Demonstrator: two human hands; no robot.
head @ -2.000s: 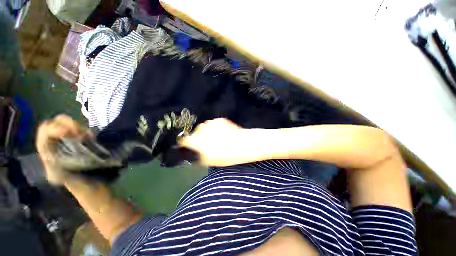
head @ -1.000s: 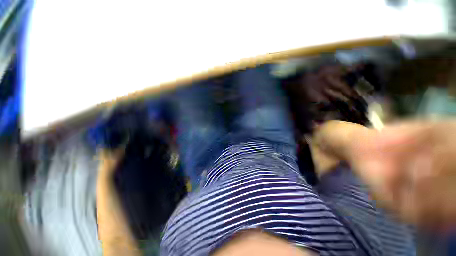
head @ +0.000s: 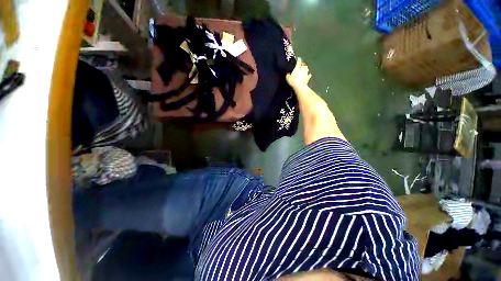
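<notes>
A black cloth piece with cream floral embroidery (head: 272,82) lies along the right end of a reddish surface (head: 159,60) and hangs over its edge. My right hand (head: 299,74) is at the cloth's right edge, with the arm stretched out, and appears to grip it; the fingertips are not clear. More black strips and pieces with pale ties (head: 220,88) lie in a loose heap on the reddish surface. My left hand is out of the picture.
The white table (head: 30,164) with its yellowish edge runs down the left side. Striped cloth (head: 123,112) hangs beside it. A carton (head: 434,46) and blue crate (head: 404,11) stand at upper right on green floor. A black stool or seat shows at lower left.
The view has swung round towards the reddish surface. My right hand, blurred and close before, now reaches to the black cloth there. My left hand has left the picture.
</notes>
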